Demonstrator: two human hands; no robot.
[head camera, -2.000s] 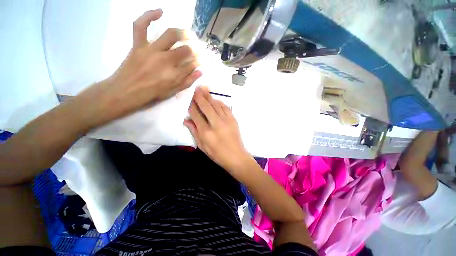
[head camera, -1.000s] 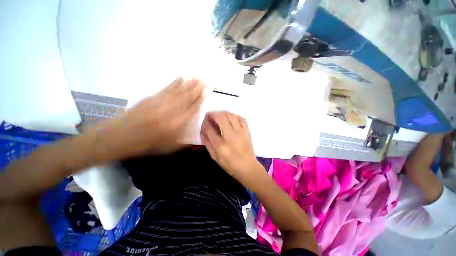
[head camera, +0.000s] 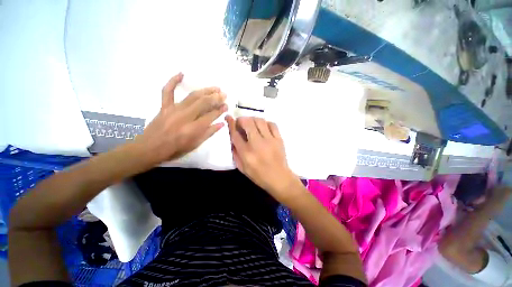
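Note:
White cloth (head camera: 205, 152) lies on the machine table under both hands and reaches its front edge; glare hides its outline. My left hand (head camera: 188, 120) rests on the cloth, palm down, index finger raised, other fingertips left of the short dark line (head camera: 250, 108). My right hand (head camera: 258, 146) is on the cloth just below that line, fingers curled, its thumb side near my left fingertips. Whether it pinches the cloth is unclear. The blue and white sewing machine head (head camera: 393, 61) stands above right of the hands, with a shiny curved bar (head camera: 297, 42). Glare hides the needle.
A grey ruler strip (head camera: 115, 130) runs along the table's front edge. A blue basket (head camera: 28, 179) is at left, with white cloth (head camera: 126, 221) hanging by it. Pink cloth (head camera: 376, 224) is heaped below right. Another person's arm (head camera: 477, 235) shows at far right.
My left hand moved toward the table front, then slightly back up beside my right hand. More ruler shows at left than two seconds ago. The other person's arm has moved lower.

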